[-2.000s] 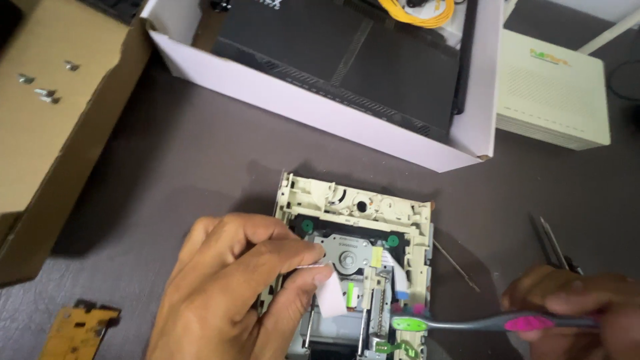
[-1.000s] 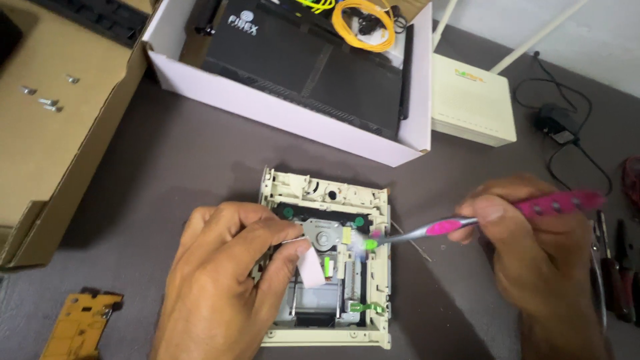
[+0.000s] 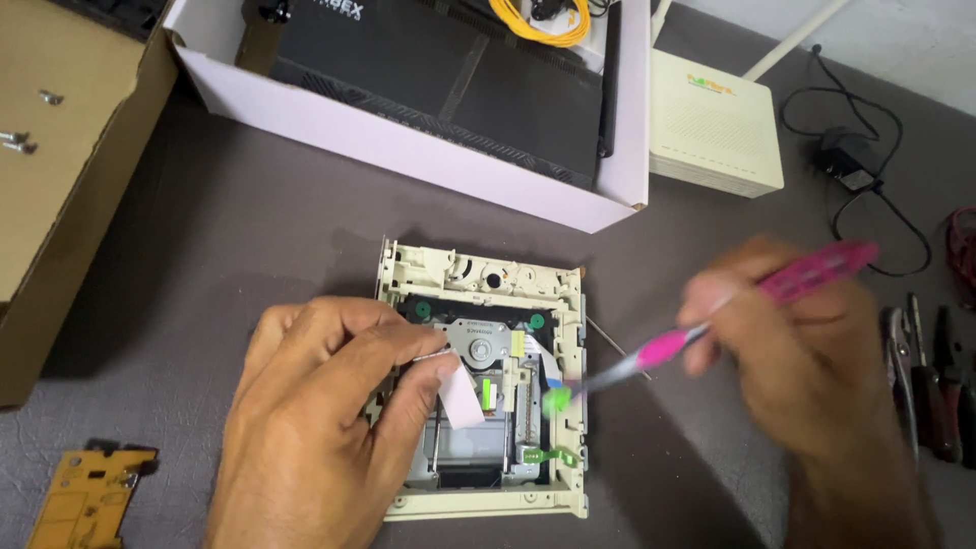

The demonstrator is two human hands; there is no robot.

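Note:
An opened optical disc drive [image 3: 488,503] with a cream plastic frame lies on the dark table. My left hand [image 3: 328,412] is over its left side, with thumb and forefinger pinching a white flat ribbon cable [image 3: 461,400]. My right hand [image 3: 770,351], blurred, holds a pink and grey toothbrush [image 3: 663,347] to the right of the drive. The green bristle head is over the drive's right edge; whether it touches is unclear. Inside the drive show a round metal spindle hub [image 3: 480,350], two guide rods and a green plastic lever [image 3: 545,456].
A white box [image 3: 412,156] holds a black device and a yellow cable. Beside it are a white router [image 3: 717,122] and a black power adapter [image 3: 846,160]. Pliers and other tools [image 3: 926,381] lie right, an orange circuit board [image 3: 88,499] lower left, screws [image 3: 17,142] on cardboard upper left.
The toothbrush head has moved from over the ribbon area inside the drive to its right edge. My left hand keeps its pinch on the ribbon cable. The view has shifted.

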